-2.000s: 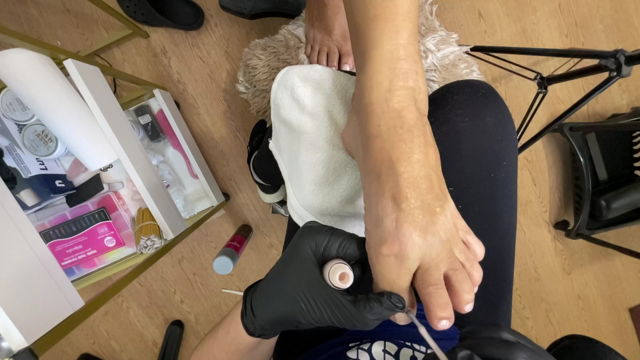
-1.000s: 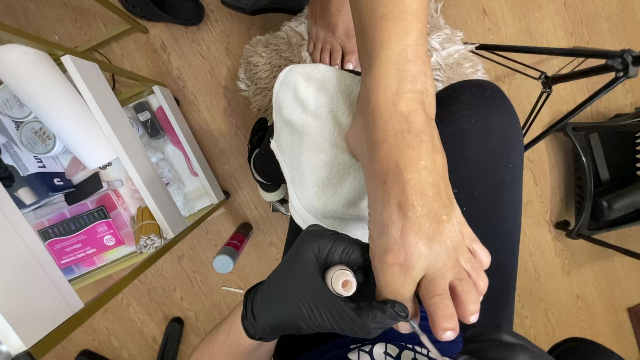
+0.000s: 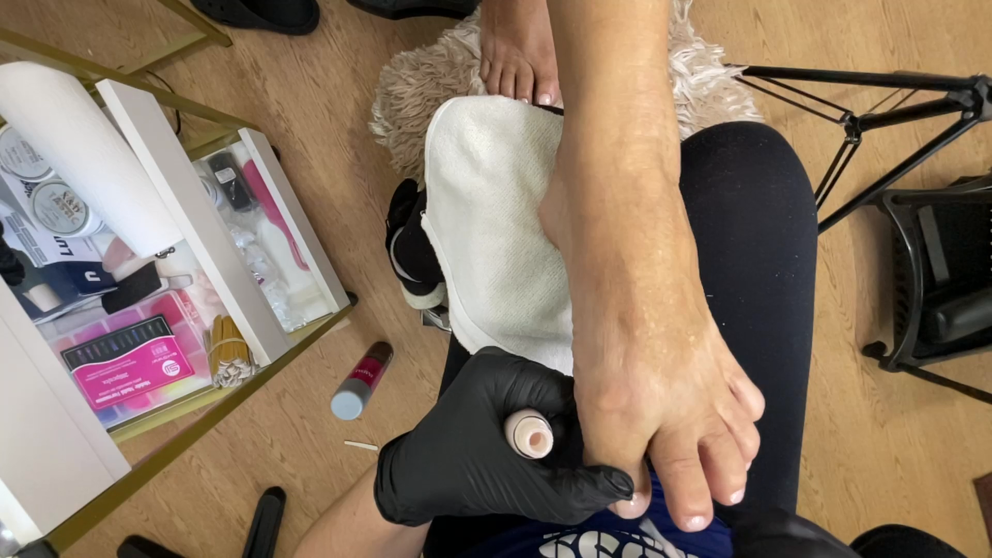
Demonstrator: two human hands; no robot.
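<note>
My left hand (image 3: 488, 446), in a black glove, holds a small open nail polish bottle (image 3: 530, 434) with its pale neck facing up. Its thumb lies against the big toe of another person's bare foot (image 3: 643, 341), which extends down over my lap. At the bottom edge, my right hand (image 3: 787, 533), also in black, is mostly cut off and blurred. A thin pale brush (image 3: 659, 539) runs from just below the big toe towards it; the grip on it is hidden. The toenails look pale and glossy. A white towel (image 3: 496, 217) lies beside the ankle.
Open white drawers (image 3: 198, 232) at left hold jars, a paper roll, a pink box of nail forms and bundled wooden sticks. A spray can or bottle (image 3: 363, 381) lies on the wood floor. A black tripod stand (image 3: 852, 122) is at right. The person's other foot (image 3: 518, 54) rests on a shaggy cushion.
The brush has drawn away from the big toe, downward to the right. My left hand stays at the toe with the bottle in it.
</note>
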